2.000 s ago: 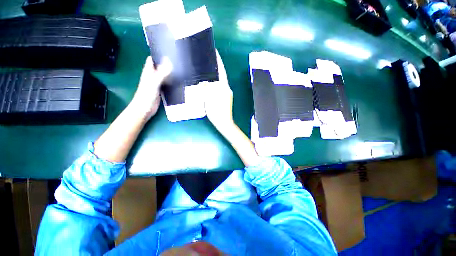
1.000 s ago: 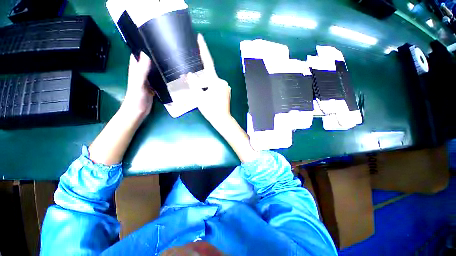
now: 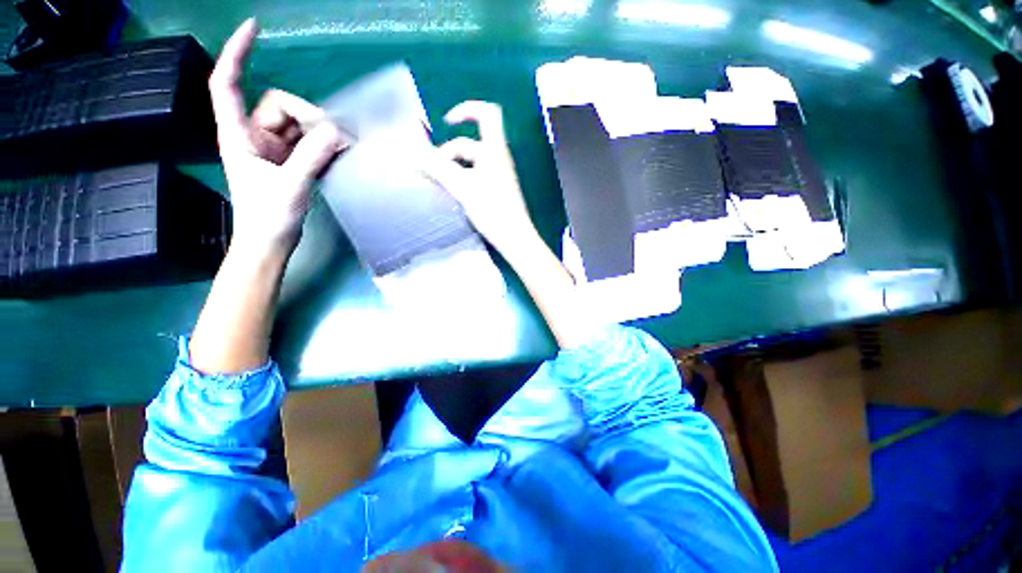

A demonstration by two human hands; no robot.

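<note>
A part-folded carton (image 3: pixel 406 207), blurred, with greyish panels and a white flap toward me, is held at an angle over the green bench. My left hand (image 3: pixel 275 151) pinches its left edge between thumb and bent fingers, with one finger stretched up. My right hand (image 3: pixel 476 174) is at its right edge with bent fingers; whether it grips the carton is hard to tell. Two piles of flat carton blanks (image 3: pixel 672 179), black with white stepped flaps, lie to the right of my right hand.
Two rows of black ribbed boxes (image 3: pixel 79 218) stand at the left of the green bench (image 3: pixel 448 43). A white ring (image 3: pixel 971 96) on a dark object is at the right. Brown corrugated cartons (image 3: pixel 801 442) stand below the bench edge. A small white label lies at the right bench edge.
The carton has turned and come nearer to me, its black panel now looking grey and blurred. My left hand has moved up and left, its fingers spreading. The right hand's fingers have bent.
</note>
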